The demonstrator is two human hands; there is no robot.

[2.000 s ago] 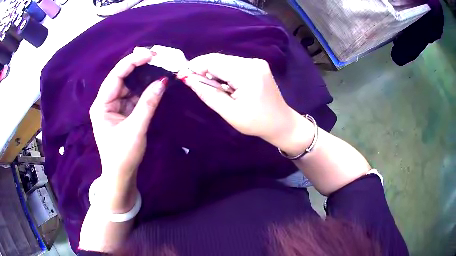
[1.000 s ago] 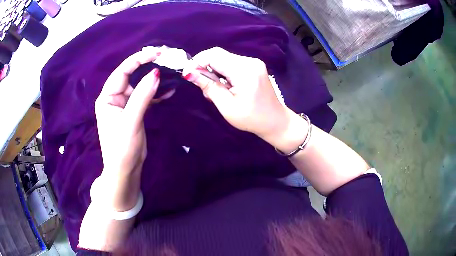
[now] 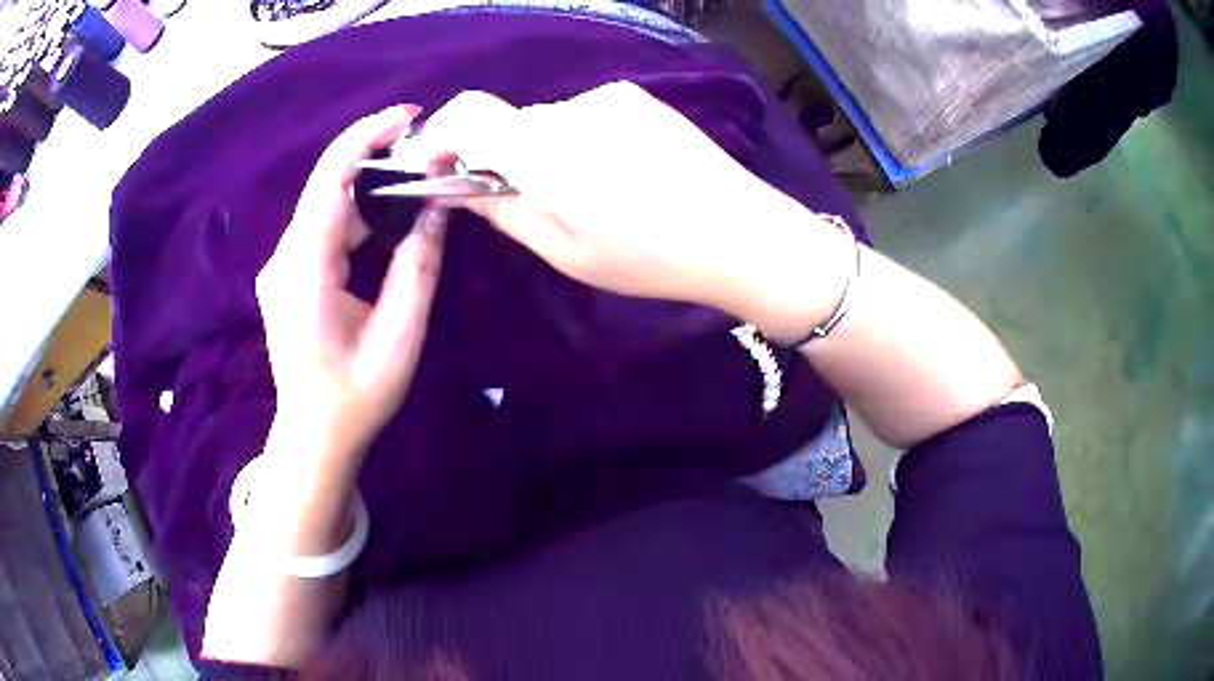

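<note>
A large deep-purple garment [image 3: 573, 386] lies over my lap and against the table. My left hand [image 3: 349, 279] pinches a fold of the garment near its fingertips, with the thumb below and the fingers above. My right hand [image 3: 586, 186] holds small scissors [image 3: 433, 188], whose two blades point left, slightly apart, between my left thumb and fingers. The pale cloth at the fingertips is mostly hidden behind my right hand. A small white scrap [image 3: 494, 397] lies on the purple cloth, and another scrap [image 3: 167, 399] lies at the left.
Thread spools [image 3: 91, 87] stand on the white table [image 3: 200, 73] at upper left. A grey cloth-lined bin [image 3: 959, 93] with a blue edge is at upper right, with dark cloth beside it. White toothed trim [image 3: 763, 370] and patterned lining [image 3: 812, 466] show at right. Green floor lies beyond.
My right hand has moved left and up to my left fingertips, and the scissor blades now show. The pale cloth is more hidden. More trim and lining show below my right wrist.
</note>
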